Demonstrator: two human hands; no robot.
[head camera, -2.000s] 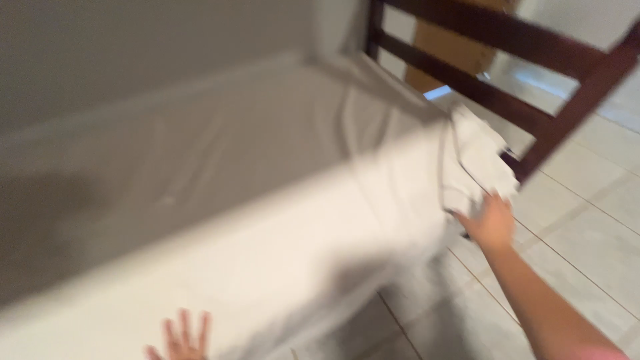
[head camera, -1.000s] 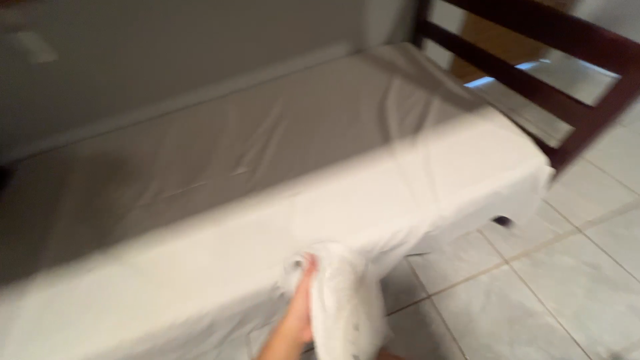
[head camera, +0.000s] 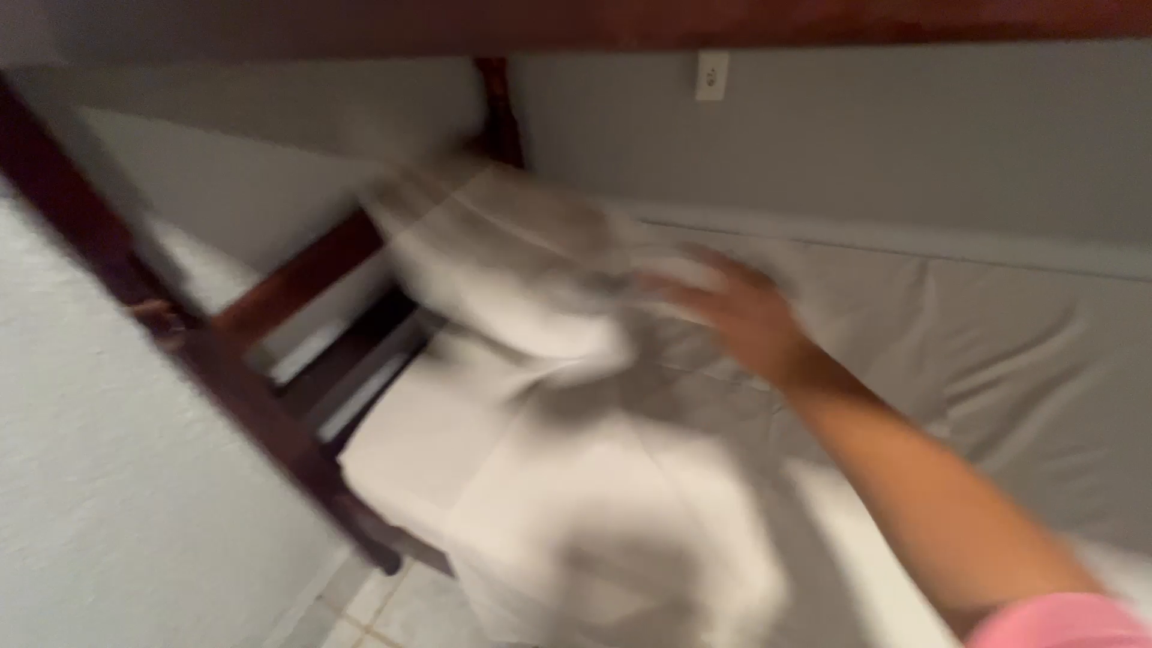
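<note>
A white cloth (head camera: 612, 504), blurred by motion, spreads through the air and over the near side of the bed. Its upper part bunches above the mattress near the bed's left end. My right hand (head camera: 729, 306) reaches in from the lower right, fingers spread, just right of the bunched cloth; blur hides whether it touches it. Under and behind the cloth lies the mattress in a light fitted sheet (head camera: 999, 351), wrinkled at the right. My left hand is not visible.
A dark wooden bed post (head camera: 243, 387) and end rail (head camera: 301, 274) stand at the left. A wooden beam (head camera: 630, 22) crosses overhead. The wall behind has an outlet (head camera: 711, 76). Floor tiles (head camera: 369, 598) show at the lower left.
The view has swung to the bed's other end. A second ago a hand held bunched white cloth at the near edge; now loose cloth spreads over the bed.
</note>
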